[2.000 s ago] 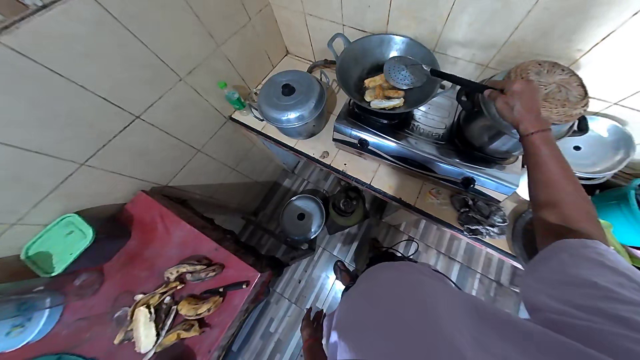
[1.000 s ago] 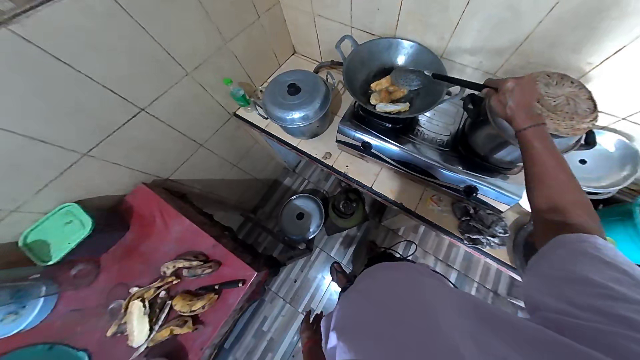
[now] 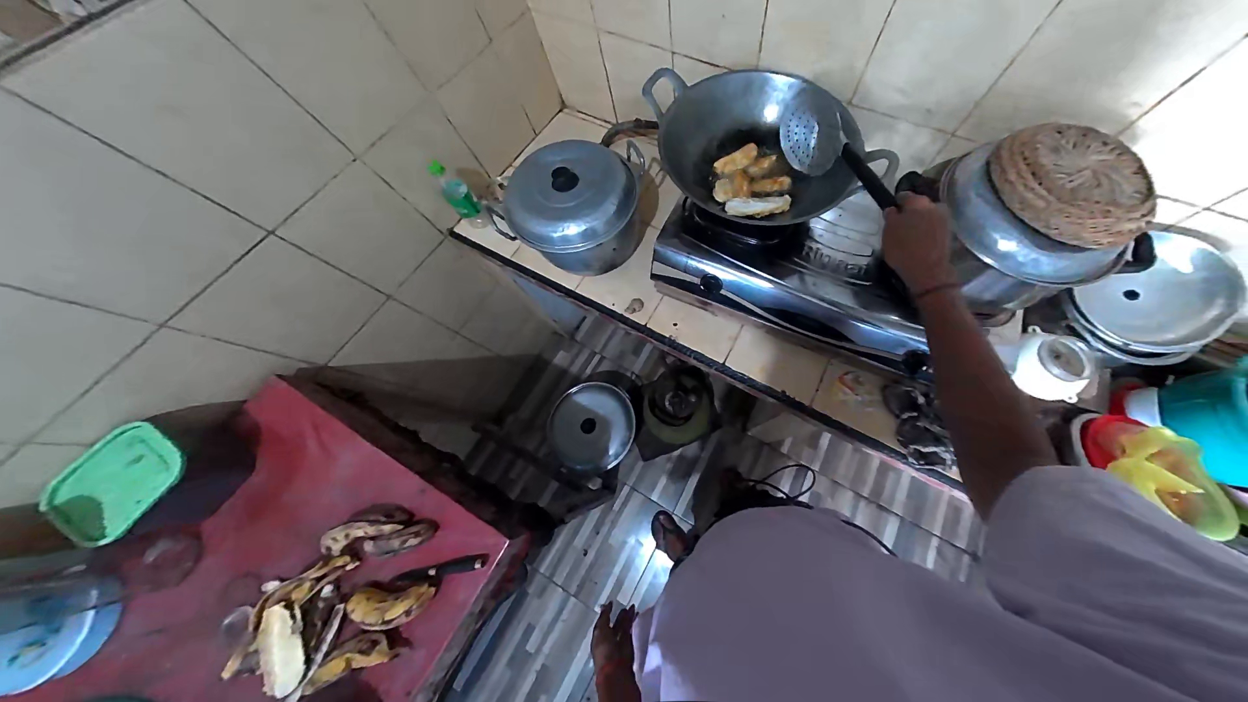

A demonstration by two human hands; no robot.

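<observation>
My right hand (image 3: 916,237) is closed around the black handle of a perforated metal skimmer (image 3: 808,138). The skimmer's head is over the right side of a dark wok (image 3: 702,127), on the left burner of a gas stove (image 3: 780,292). Several browned pieces, apparently banana (image 3: 733,159), and a paler one (image 3: 758,206) lie at the wok's bottom. My left hand (image 3: 614,639) hangs low beside my shirt, fingers apart, holding nothing visible. On the red table (image 3: 322,458) lie banana peels (image 3: 390,604), a peeled banana (image 3: 281,651) and a knife with a black handle (image 3: 439,570).
A lidded aluminium pot (image 3: 575,210) stands left of the wok. Right of it a large pot (image 3: 985,229) bears a woven basket (image 3: 1072,185). A green-capped bottle (image 3: 456,192) stands by the wall. Below are a gas cylinder (image 3: 677,400) and another lidded pot (image 3: 591,429).
The skimmer's head was lower, near the food pieces, one second ago; it now sits farther right and away from them. My right hand has stayed on the handle.
</observation>
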